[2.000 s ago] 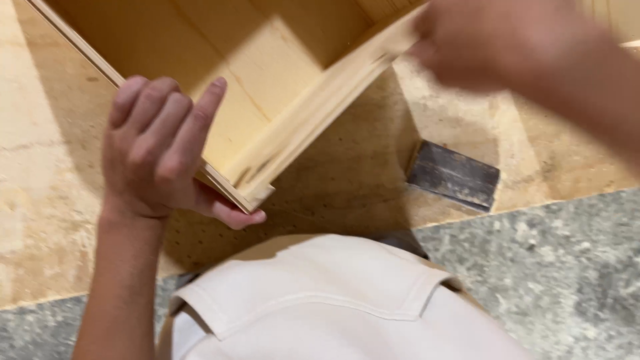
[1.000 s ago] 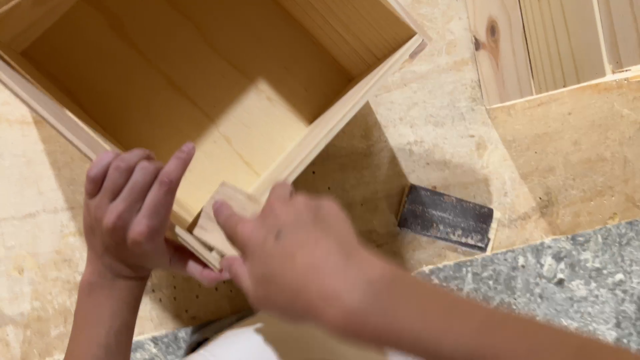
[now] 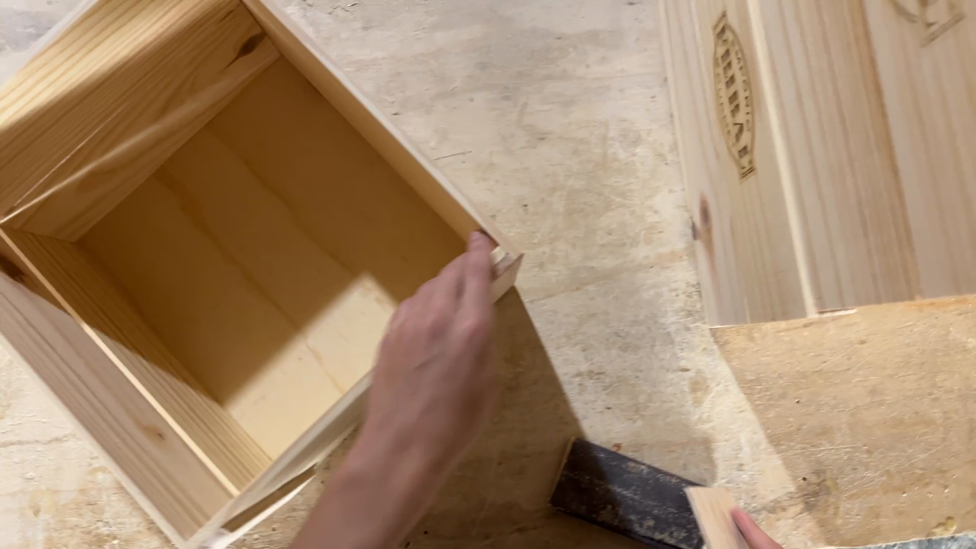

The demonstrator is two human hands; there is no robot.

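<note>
An open-topped pale wooden box (image 3: pixel 366 168) fills the left half of the view, its inside facing me. My left hand (image 3: pixel 435 366) grips the box's rim near its right corner, fingers over the edge. At the bottom, only the fingertips of my right hand (image 3: pixel 753 529) show, holding a small light wood block (image 3: pixel 715 517). That block overlaps the end of a dark, worn, block-shaped piece (image 3: pixel 625 488) lying on the plywood surface; whether the two touch I cannot tell.
At the upper right lies a pale wooden panel or box (image 3: pixel 846 168) made of boards, bearing burnt-in marks. The scuffed plywood worktop (image 3: pixel 595 191) lies beneath everything. A grey mottled surface shows at the bottom right edge.
My left hand has gone from the near-left corner to the box's right corner. My right hand has left the box rim and moved down to the right with the wood block. The box has turned.
</note>
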